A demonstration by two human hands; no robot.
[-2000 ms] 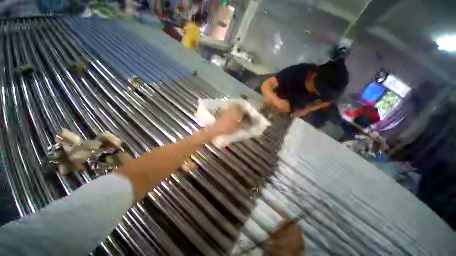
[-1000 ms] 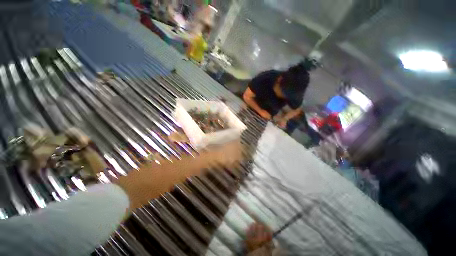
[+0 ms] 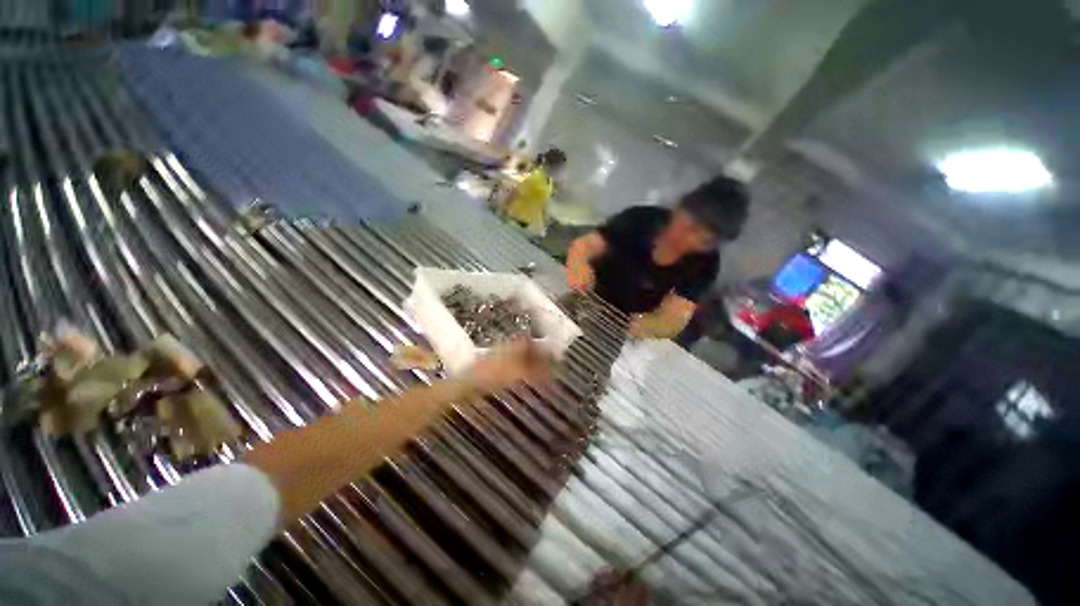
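Observation:
White plastic clip bin (image 3: 423, 310), full of small silver clips, sits on the shiny metal tubes (image 3: 310, 322). My left hand (image 3: 518, 365) is blurred, over the tubes at the bin's near right edge; whether it holds a clip cannot be told. My right hand (image 3: 616, 585) is small, dark and blurred at the bottom edge, at the white fabric panel (image 3: 699, 444), partly cut off; its grip cannot be made out. A thin dark line runs across the panel from near it. The panel lies ridged over the tubes.
A pile of tan card pads and clips (image 3: 130, 397) lies on the tubes at the left. Blue-grey fabric (image 3: 255, 136) covers the far tubes. A person in a black top (image 3: 651, 260) leans at the far edge, hands by the tubes. Another person wears yellow (image 3: 527, 199).
My left hand was in the bin two seconds ago; it is now outside, at its near right side. The view has shifted, and my right hand shows lower. The person in black has spread their arms.

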